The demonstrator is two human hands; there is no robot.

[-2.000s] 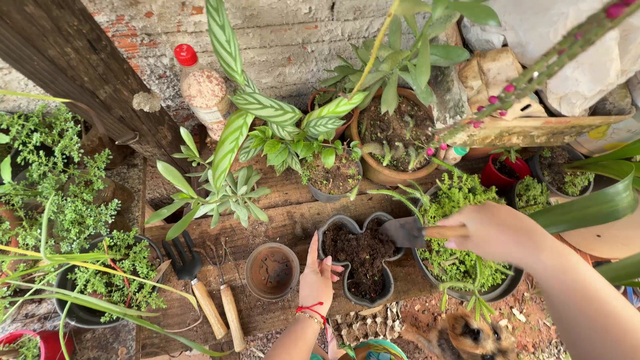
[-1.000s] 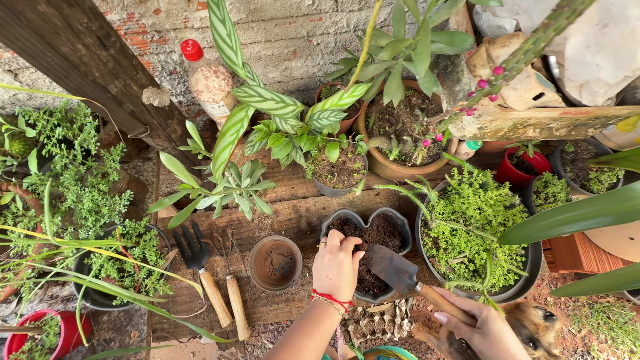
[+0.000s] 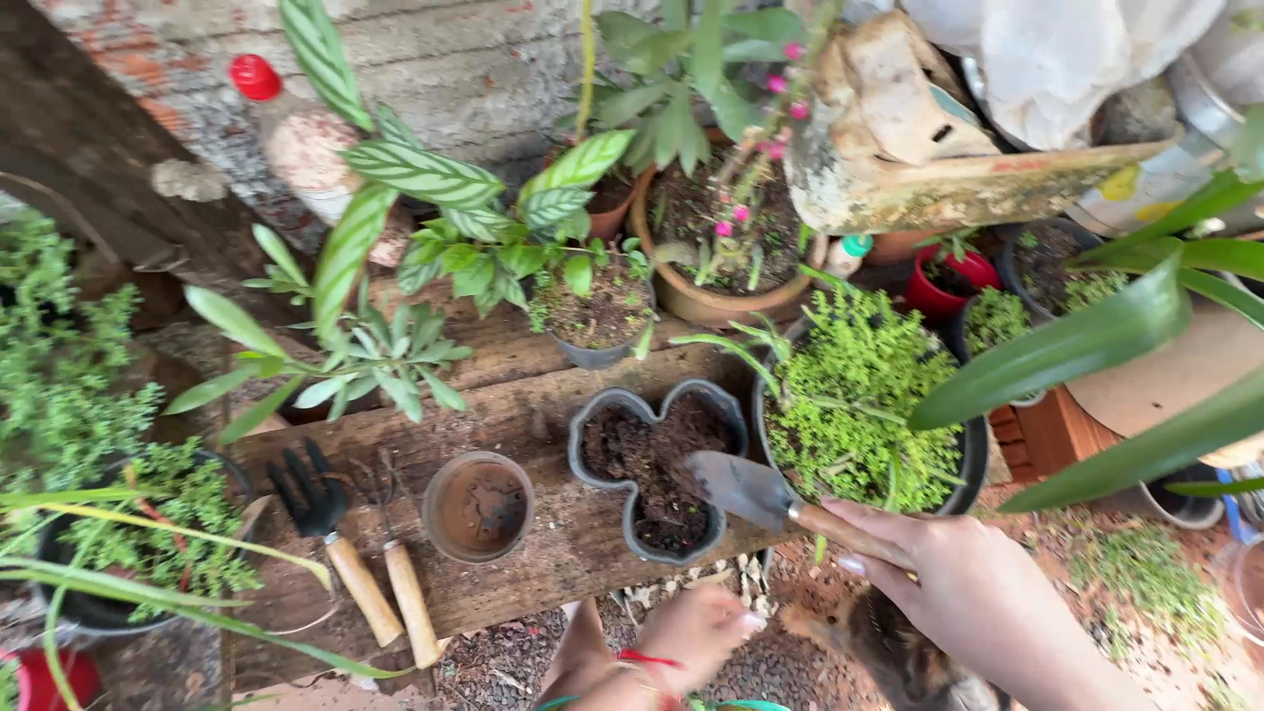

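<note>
My right hand (image 3: 923, 553) grips the wooden handle of a hand trowel (image 3: 750, 489), whose blade tip rests at the dark soil in a three-lobed grey plastic pot (image 3: 578, 464). Below that pot, off the bench edge, is my left hand (image 3: 706, 617), with a red bracelet at the wrist; it touches no pot, its fingers look curled and blurred, and whether it holds anything is unclear. A round plastic pot (image 3: 478, 508) with a little soil stands left of the lobed pot. Farther left lie a hand fork (image 3: 341, 543) and a second wooden-handled tool (image 3: 407, 592).
A wooden bench (image 3: 553, 583) carries the pots. A wide pot of bright green plants (image 3: 859, 395) stands right of the lobed pot. Behind are a terracotta pot (image 3: 726, 306) and a red-capped bottle (image 3: 306, 148). Long leaves (image 3: 1106, 346) hang at right. A furry animal (image 3: 889, 642) is below the bench.
My left hand, over the soil in the lobed pot one second ago, has moved down off the bench. The trowel remains in my right hand.
</note>
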